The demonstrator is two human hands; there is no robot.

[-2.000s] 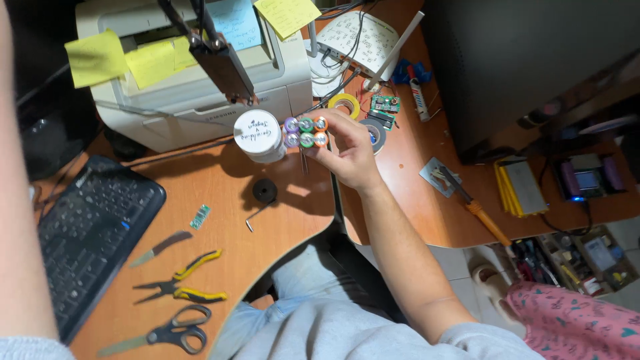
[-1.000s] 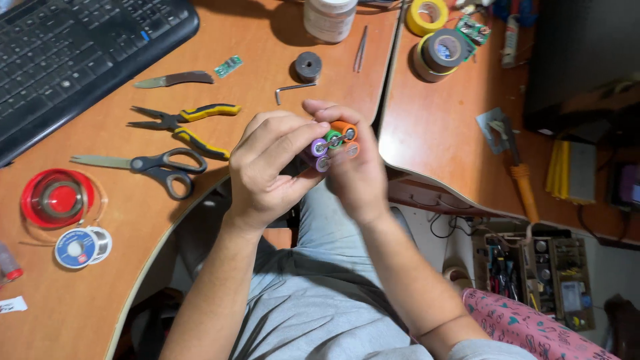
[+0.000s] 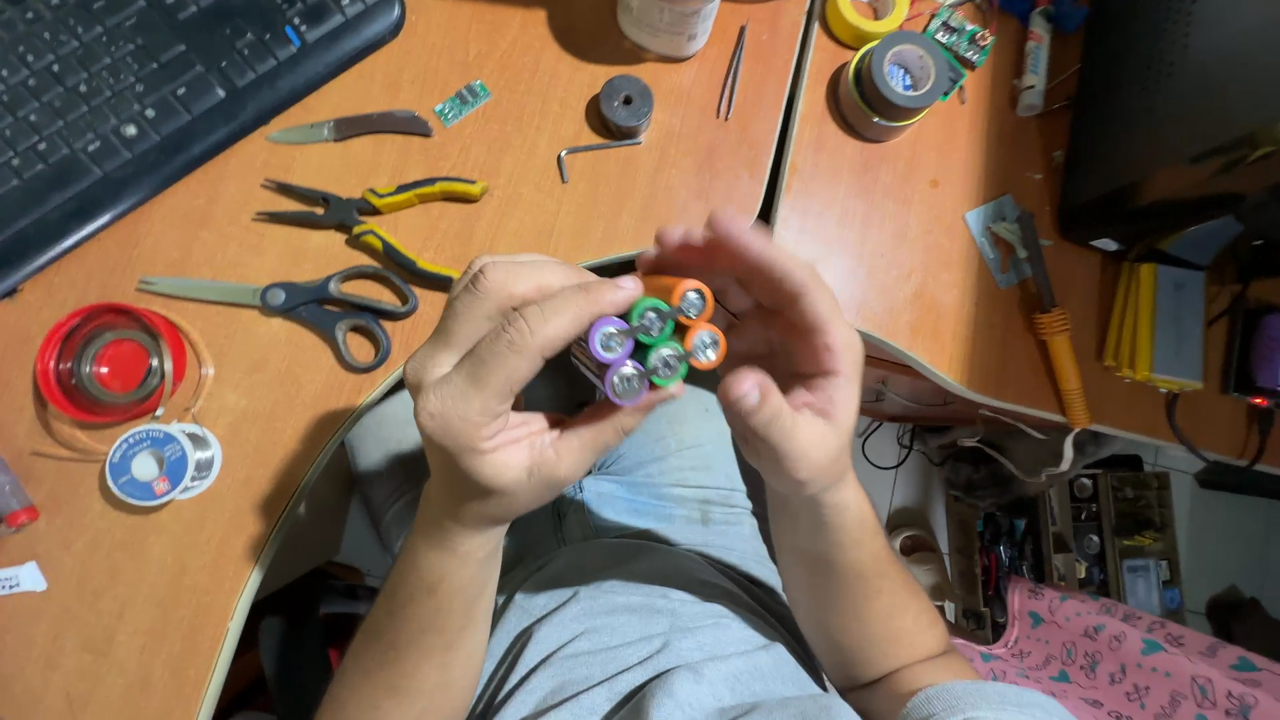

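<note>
My left hand [image 3: 530,370] grips a pack of several cylindrical battery cells [image 3: 655,340] above my lap, the thumb below and a fingertip on top. The cells have purple, green and orange wraps and stand in two rows, their ends facing up, with metal strips across some of the ends. My right hand [image 3: 775,360] is just right of the orange cells, fingers spread and slightly blurred, holding nothing. On the desk to the left lie scissors [image 3: 290,295], yellow-black long-nose pliers [image 3: 350,212], a folding knife [image 3: 350,127] and a small green circuit board [image 3: 462,103].
A hex key [image 3: 600,147], a dark cylinder [image 3: 626,106], tweezers [image 3: 735,75] and a white jar [image 3: 670,20] lie ahead. Solder [image 3: 150,464] and a red spool [image 3: 60,345] are at left. Tape rolls [image 3: 905,75], an orange-handled soldering iron [image 3: 1058,360] and a keyboard [image 3: 150,110] surround the work area.
Two seconds ago my right hand held the cells beside the jar; now my left hand has them above my lap. Since one second ago my right hand has moved off them. The view has shifted strongly.
</note>
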